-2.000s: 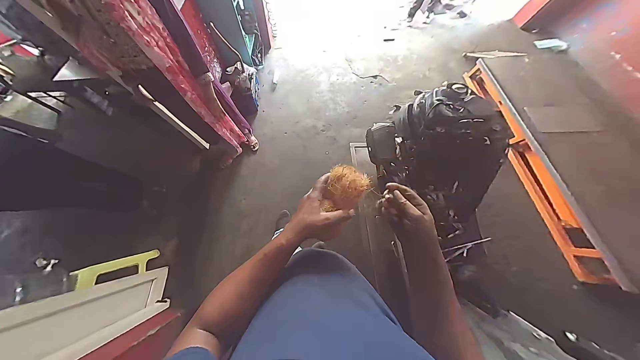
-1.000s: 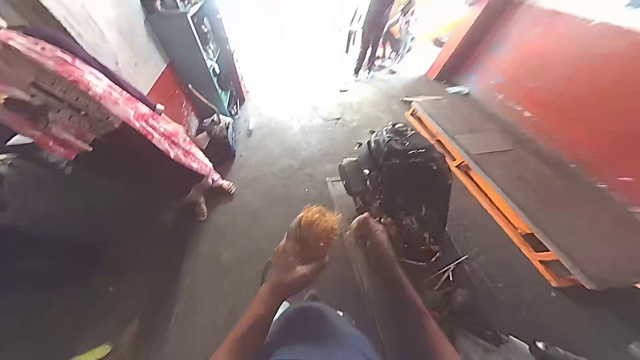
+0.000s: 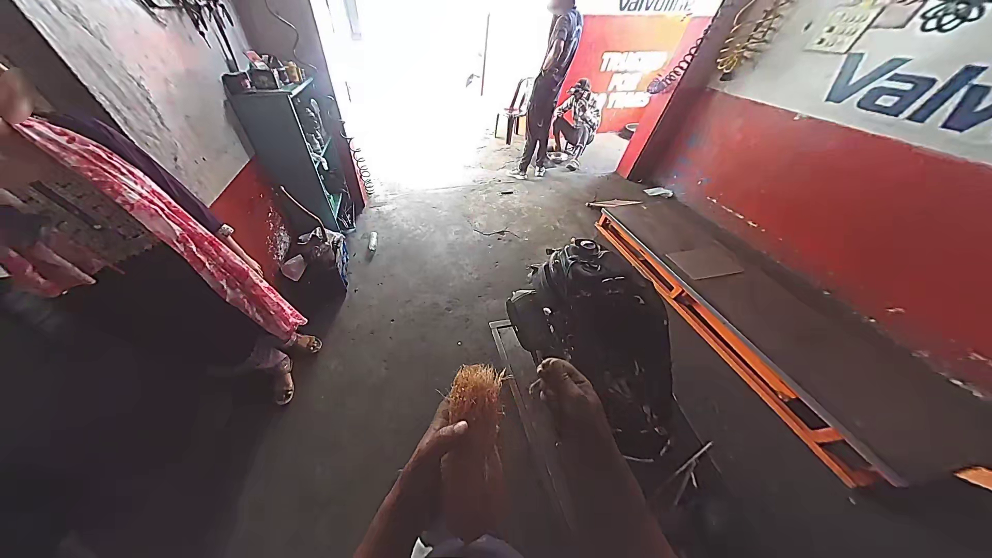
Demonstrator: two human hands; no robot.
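Note:
A bundle of orange-brown fibres stands up out of my left hand, whose fingers and thumb are closed around it at the lower middle of the view. To its right, my right hand is held apart from the bundle with its fingers bent and their tips close together. Whether a thin strand lies between those fingertips cannot be told. Just beyond my right hand is a dark, greasy engine or gearbox assembly, partly hidden by that hand and forearm. A flat metal frame lies on the floor beneath both.
An orange-framed ramp or platform runs along the right wall. A person in a pink patterned scarf stands at the left. A shelf cabinet and bags are behind. Two people are near the bright doorway.
The view has tilted up toward the doorway. My left hand still holds the fibres. My right hand, close beside the bundle two seconds ago, is farther from it now.

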